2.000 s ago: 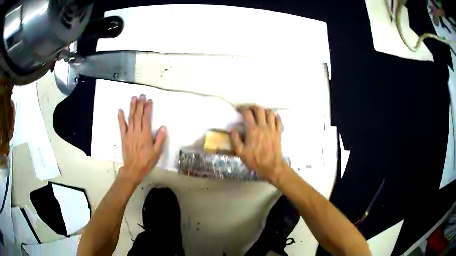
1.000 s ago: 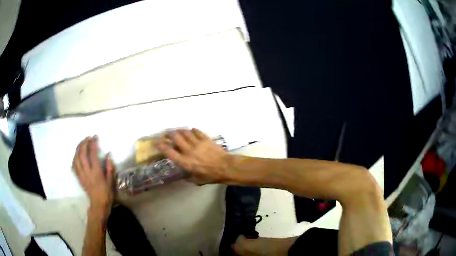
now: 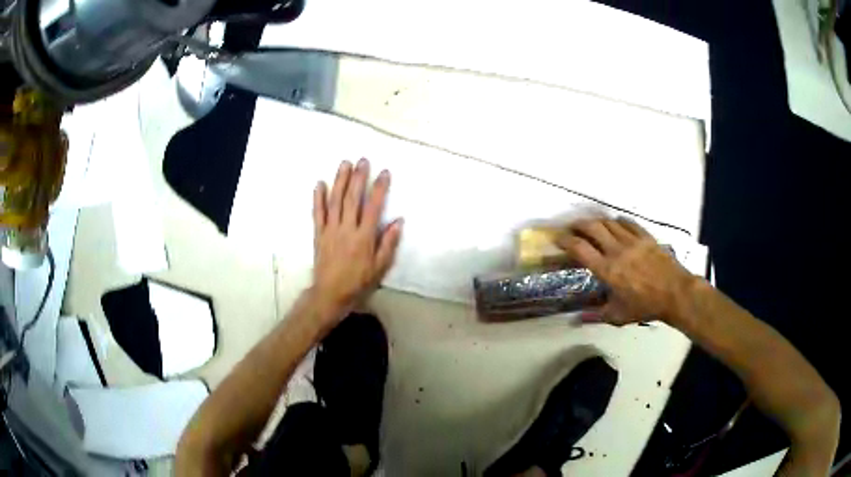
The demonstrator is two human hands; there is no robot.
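White pattern paper lies in front of me with black fabric showing at its left edge. My left hand lies flat on the paper, fingers spread, holding nothing. My right hand spans a tan block and a silver-wrapped bar lying side by side at the paper's near edge. Its fingers cover the block's right part and its palm and thumb cover the bar's right part. The hand is slightly blurred.
The cutting machine's motor is at upper left, its base plate beside a curved cream gap between papers. A yellow socket hangs at far left. A cut piece lies lower left. My black shoes are on the surface.
The view has swung back toward the machine. Relative to the paper, my right hand, the block and the bar are farther right. The gap between my hands is wider than one second ago.
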